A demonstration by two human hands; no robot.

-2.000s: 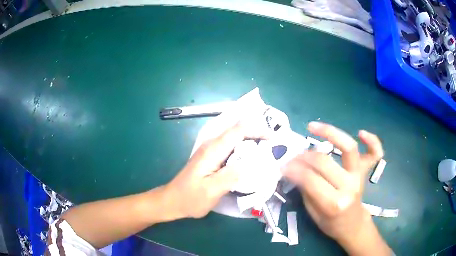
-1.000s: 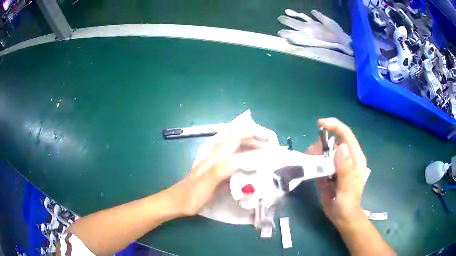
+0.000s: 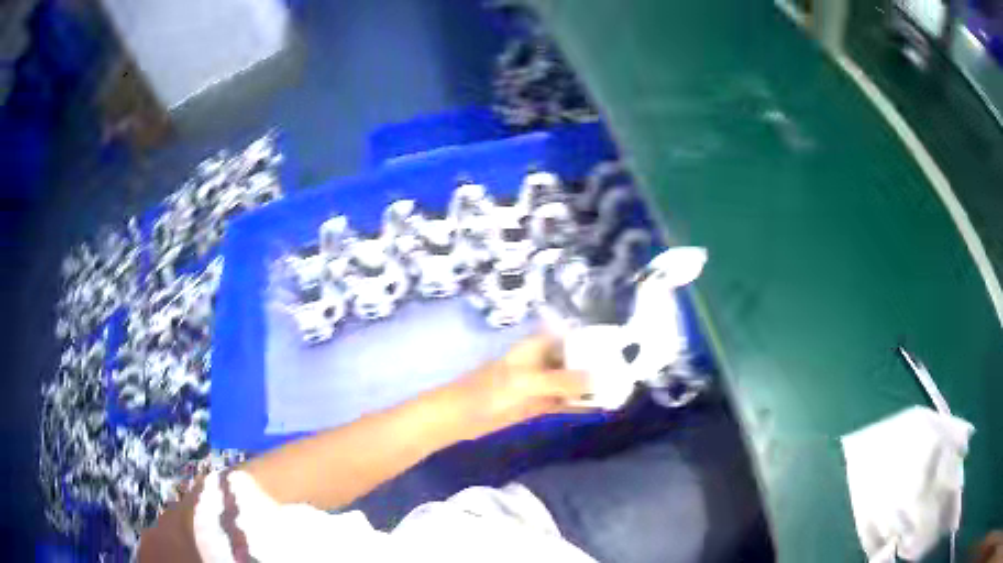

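My left hand (image 3: 517,379) grips a white model scooter (image 3: 629,350) by one end. The scooter is over the right part of a large blue tray (image 3: 244,330), beside the bench edge. In the tray several white scooters (image 3: 440,258) stand in rows at the far side, over a pale bottom. My right hand (image 3: 992,547) is only a small piece cut off at the lower right corner; its fingers do not show. A white cloth (image 3: 904,478) lies on the green bench (image 3: 759,209), with a thin pale tool with a dark end (image 3: 924,379) at its top edge.
More bins of jumbled scooters (image 3: 165,286) are on the floor at the left, and another heap (image 3: 539,83) lies behind the tray. A white box-like object (image 3: 204,44) is at the upper left. The bench's curved edge runs down right of the tray, and a pale rail (image 3: 935,165) borders its far side.
The view has swung left from the bench to the tray. My left hand has carried the scooter off the cloth to over the tray. My right hand has let go of the scooter.
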